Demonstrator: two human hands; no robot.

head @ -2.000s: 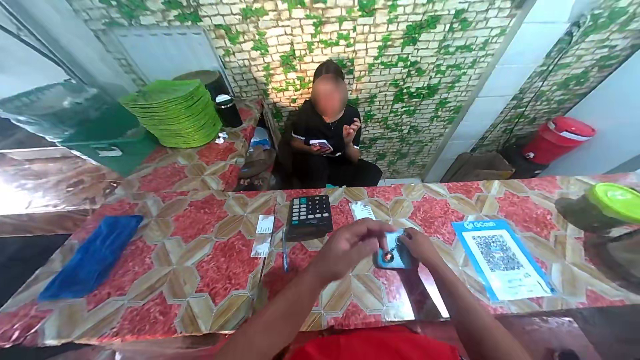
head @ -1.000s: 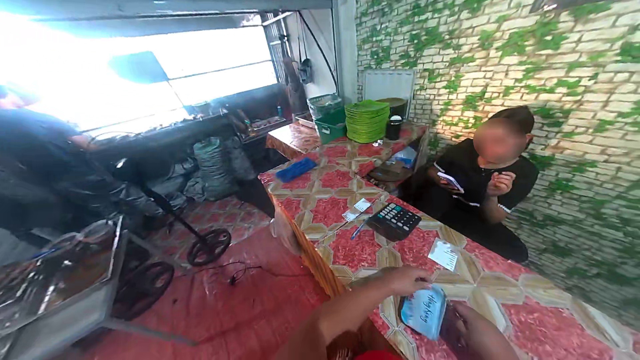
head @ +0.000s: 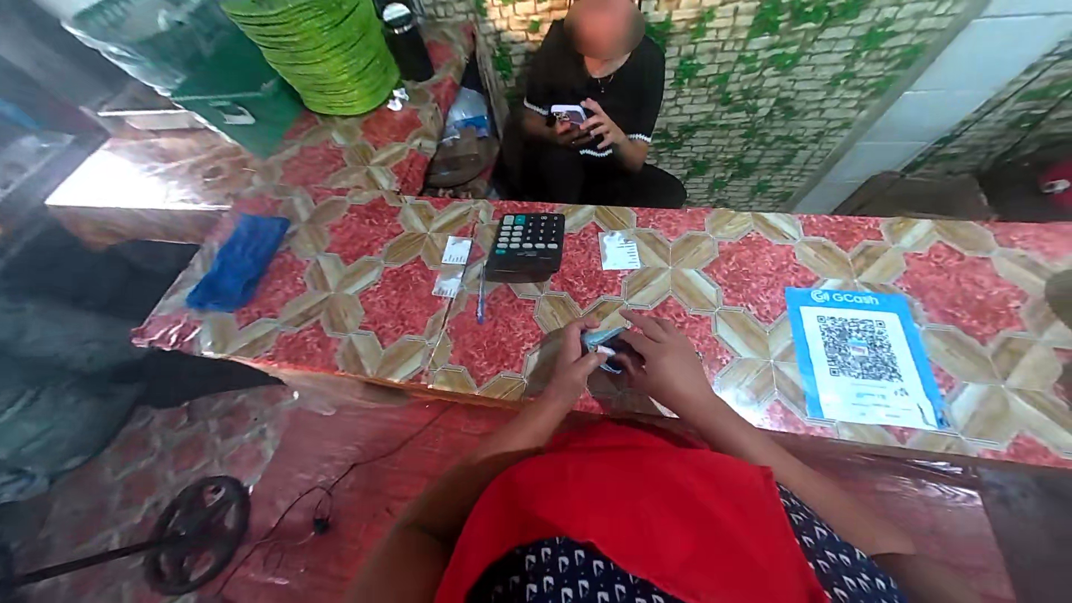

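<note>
My left hand (head: pixel 573 358) grips the left side of a small light-blue case (head: pixel 605 337) above the counter's near edge. On its other side, my right hand (head: pixel 667 358) holds the case too, with fingers over its dark opening. Something small and white shows at the case by my left thumb; I cannot tell what it is. Beyond my hands lie a black desk calculator (head: pixel 528 244), a pen (head: pixel 481 295) and printed paper slips (head: pixel 619 250). To the right, a blue-bordered GCash sheet (head: pixel 863 356) with a printed code lies flat.
A patterned counter (head: pixel 377 310) spans the view, with a blue cloth (head: pixel 239 262) at its left. Green woven plates (head: pixel 322 59) are stacked by a green bin (head: pixel 239 105) and a black tumbler (head: pixel 408 42). Across the counter a person (head: pixel 595 100) holds a phone (head: pixel 569 115). A black wheel (head: pixel 198 534) stands low left.
The light-blue case, shown with its flat lettered face up a second ago, is now tilted with a dark opening showing. The view has swung back to the right.
</note>
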